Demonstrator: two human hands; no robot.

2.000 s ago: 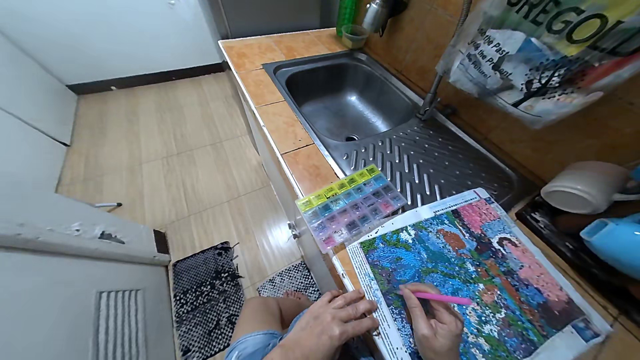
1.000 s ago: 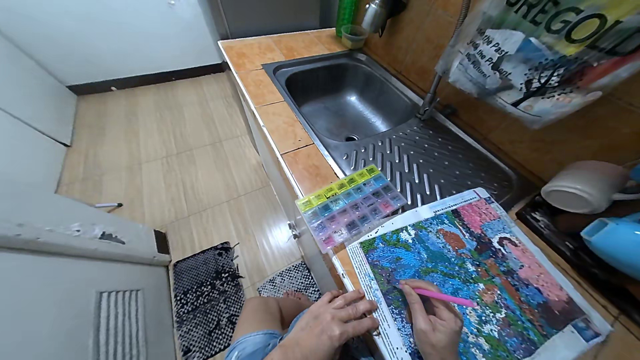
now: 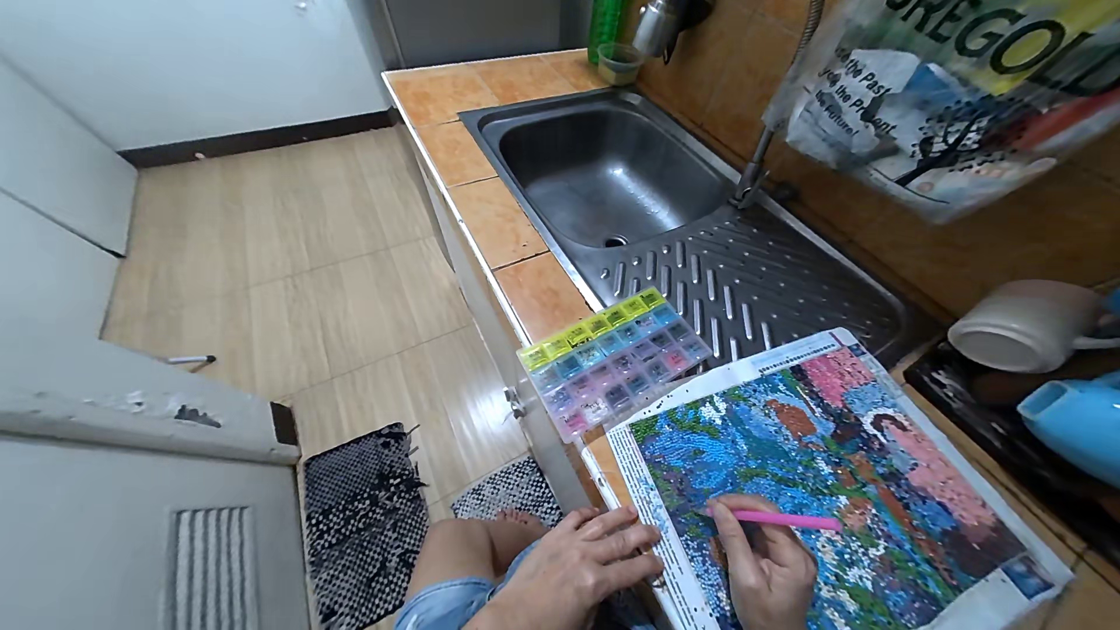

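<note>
A diamond painting canvas (image 3: 787, 437) with colourful beads lies on the counter edge and partly over the sink's drainboard. My right hand (image 3: 763, 560) holds a pink diamond painting pen (image 3: 787, 520) between thumb and fingers, its tip at the canvas's left part. My left hand (image 3: 586, 560) rests palm down at the canvas's left border, fingers slightly spread, holding nothing. Beyond the canvas's upper left corner sits a clear plastic bead organizer (image 3: 617, 363) with many small compartments and a yellow row along its far side; beads of several colours show inside.
A steel sink (image 3: 604, 175) with a ribbed drainboard (image 3: 752, 262) is set into the orange-tiled counter (image 3: 490, 219). At the right stand a white mug (image 3: 1019, 328) and a light blue plastic container (image 3: 1076, 429). A plastic bag (image 3: 945, 114) hangs above. Woven mats (image 3: 363, 516) lie on the floor.
</note>
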